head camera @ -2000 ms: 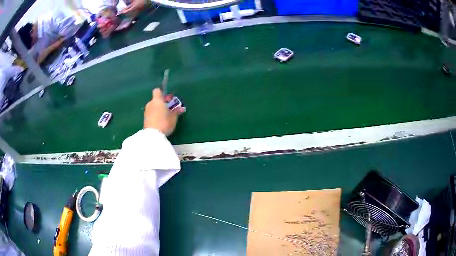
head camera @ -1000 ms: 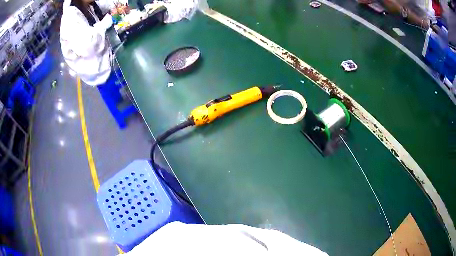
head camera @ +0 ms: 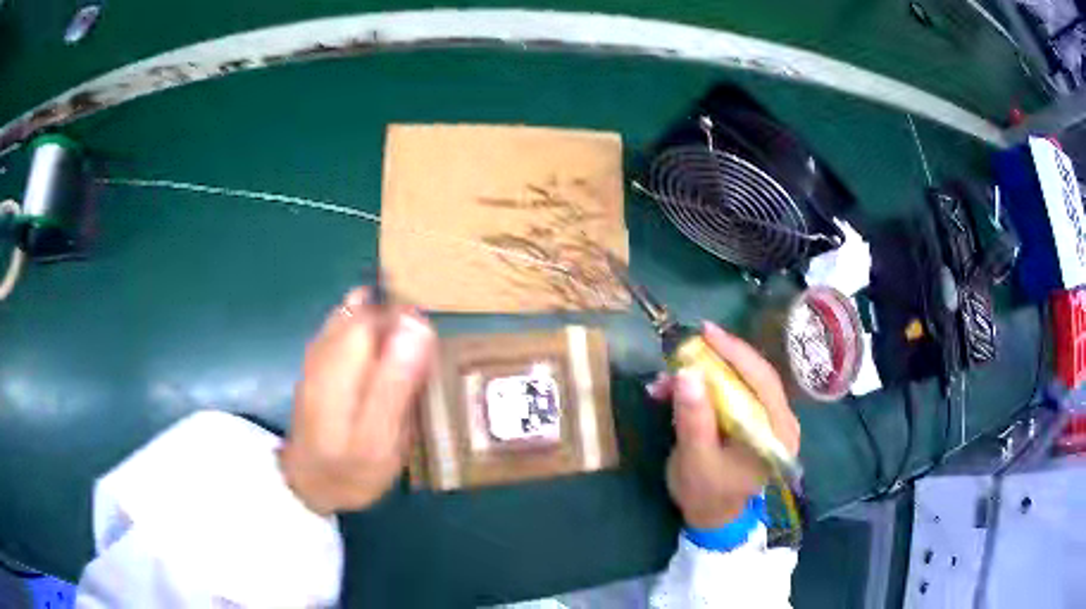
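My right hand [head camera: 726, 434] holds the soldering iron [head camera: 732, 399] by its yellowed, taped handle. Its metal tip points up and left over the lower right of the tan cardboard sheet [head camera: 441, 214]. My left hand [head camera: 357, 405] is blurred, its fingers closed on a thin dark tool, likely tweezers [head camera: 381, 289], at the fixture's left edge. The brown fixture [head camera: 491, 473] with pale tape strips lies below the sheet. The white device housing [head camera: 522, 408] with dark components sits in its centre. The thin solder wire [head camera: 256, 194] runs from the left onto the sheet.
The solder spool [head camera: 54, 196] stands at the left. The black fume fan [head camera: 726, 205] stands right of the sheet. A round tub [head camera: 824, 343] with silvery scraps and a white crumpled paper [head camera: 843, 259] lie beside it. Dark cables and clutter [head camera: 959, 280] are farther right. A white rail [head camera: 512, 24] crosses the top.
The view has swung from the bench's left side to the fixture. Both hands are now in view, my right with the iron. The orange-yellow screwdriver and round dish have left the picture.
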